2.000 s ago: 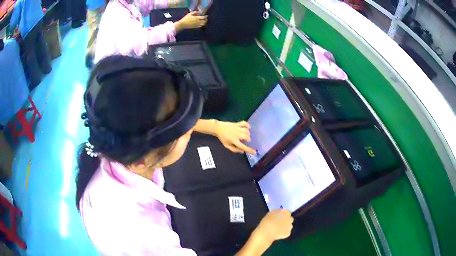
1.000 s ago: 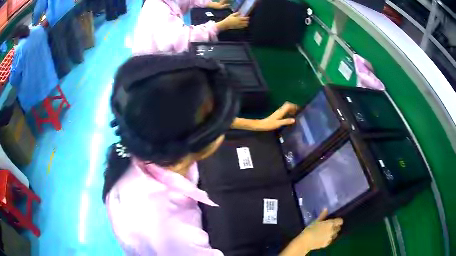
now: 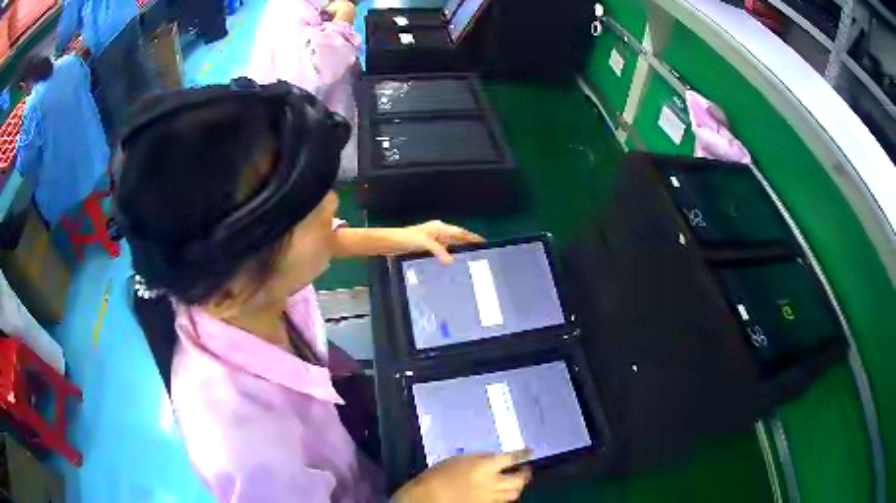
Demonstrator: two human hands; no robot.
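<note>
Neither of my hands is in view. A black tray (image 3: 392, 368) lies on the bench with two lit tablets side by side. The upper tablet (image 3: 444, 292) and lower tablet (image 3: 462, 413) show lavender screens, each with a white label-like strip across it. Another person's hands rest at the upper tablet's top edge and over the lower tablet's bottom edge. To the right, a dark stack holds two more tablets, one (image 3: 722, 208) with pale handwritten marks and one (image 3: 776, 309) with a small yellow symbol.
A person in a pink smock and black hat (image 3: 221, 177) fills the left. Another black tray (image 3: 432, 187) with two dark tablets sits farther along the green bench (image 3: 550, 147). A pink cloth (image 3: 715, 128) hangs at the backboard. Red stools (image 3: 44, 388) stand on the blue floor.
The lit tablet tray has moved left from beside the stack and now lies flat, where the black surface with barcode labels showed. The person's head and hands have moved left too.
</note>
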